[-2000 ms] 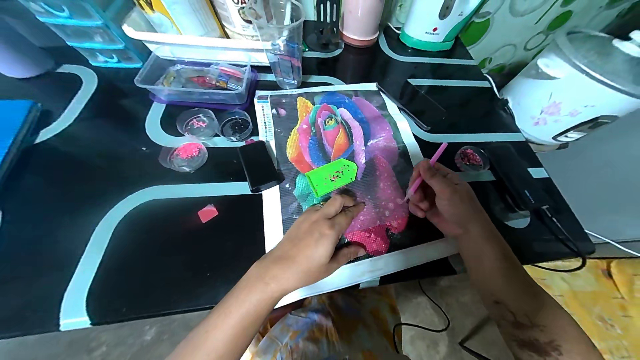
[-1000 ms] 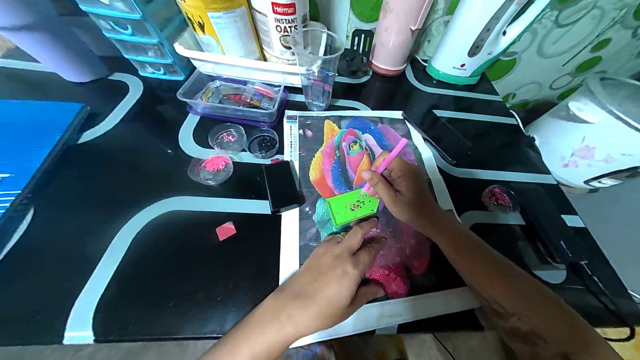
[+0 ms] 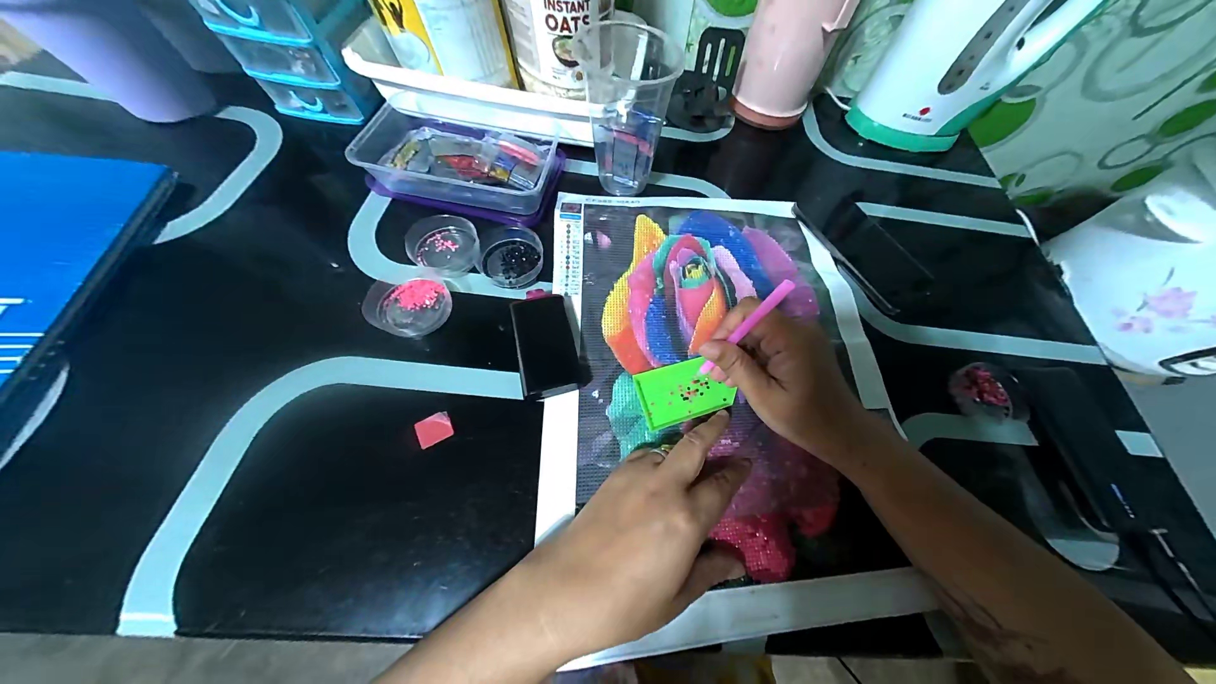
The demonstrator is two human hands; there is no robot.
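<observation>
A diamond painting canvas (image 3: 644,334) with a rainbow-coloured rose lies on the black table. On it rests a small green bead tray (image 3: 665,404) holding scattered dark and pink beads. My right hand (image 3: 784,370) pinches a pink applicator pen (image 3: 760,314), its lower tip over the right part of the tray. My left hand (image 3: 665,522) lies on the canvas, its index fingertip at the tray's lower edge. Whether it grips the tray I cannot tell. Left of the canvas are round clear containers with pink beads (image 3: 418,295) and dark beads (image 3: 513,258), and a pink square (image 3: 434,430).
A black rectangular object (image 3: 546,347) overlaps the canvas's left edge. Behind stand a clear box (image 3: 456,166), a plastic cup (image 3: 629,114) and an electric kettle (image 3: 936,71). At right are a black phone (image 3: 869,255), a bead container (image 3: 988,391) and a black device with a cable (image 3: 1078,446).
Two seconds ago my right hand and the pen were at the canvas's right side; they have moved left to the green tray. My left hand stays near the tray's lower edge. The view has shifted.
</observation>
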